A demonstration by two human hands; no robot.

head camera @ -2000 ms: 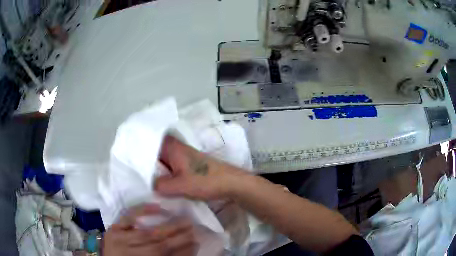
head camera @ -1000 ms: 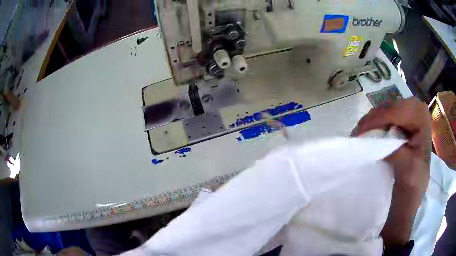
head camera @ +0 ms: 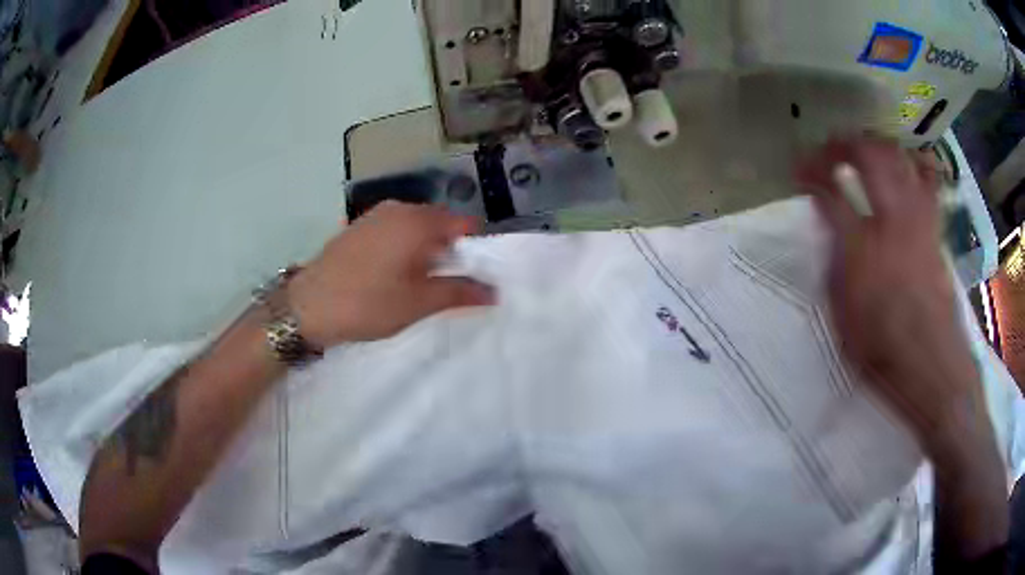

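Note:
A large white garment panel (head camera: 584, 371) with double rows of dark stitching lies spread over the table's front, just in front of the machine. It has a small printed mark with a dark arrow. My left hand (head camera: 377, 275), with a metal bracelet, holds the panel's upper edge left of the needle area, cloth between thumb and fingers. My right hand (head camera: 888, 247), blurred, holds the upper right part beside an angular line of double stitching. The presser foot (head camera: 495, 180) is behind the panel's edge, with no cloth under it.
The cream sewing machine head (head camera: 478, 73) stands behind the cloth, with pale tension knobs (head camera: 607, 98) at its front. The white table (head camera: 169, 213) extends left. An orange-tan basket (head camera: 1008, 298) shows at the right rim. Part of the metal plate is hidden by the cloth.
The panel, earlier bunched at the left and then drawn across to the right, is now spread flat between both hands. My left hand has come up onto its upper edge.

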